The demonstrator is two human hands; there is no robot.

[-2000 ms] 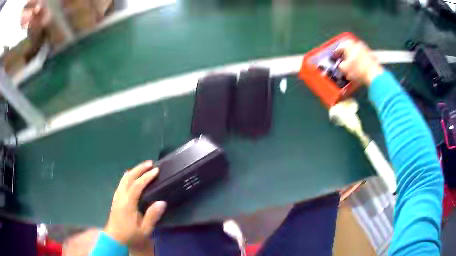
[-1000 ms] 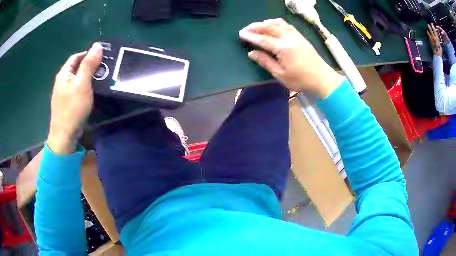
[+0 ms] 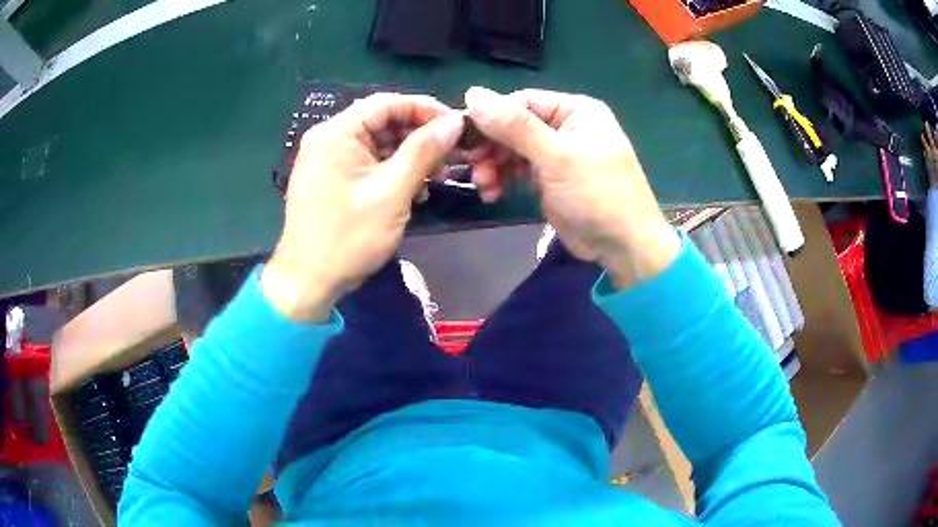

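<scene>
My left hand [image 3: 360, 185] and my right hand [image 3: 576, 165] meet at the fingertips over the bench's near part. Between them they pinch a small dark fitting [image 3: 470, 134], mostly hidden by the fingers. The black video player [image 3: 321, 101] lies on the bench beneath and behind my hands. Only its far left part with small pale marks and a bit of its near side show; my hands cover most of it.
Two black panels [image 3: 417, 26] lie at the far side. An orange box [image 3: 674, 21], a mallet [image 3: 766, 190] and yellow-handled cutters [image 3: 797, 121] are to the right. Cartons stand below left [image 3: 113, 319] and right [image 3: 823, 299]. Another person's hand shows at the right edge.
My left hand has let go of the player, which now lies on the bench. My right hand has left the orange box, and both hands have come together at a small dark fitting.
</scene>
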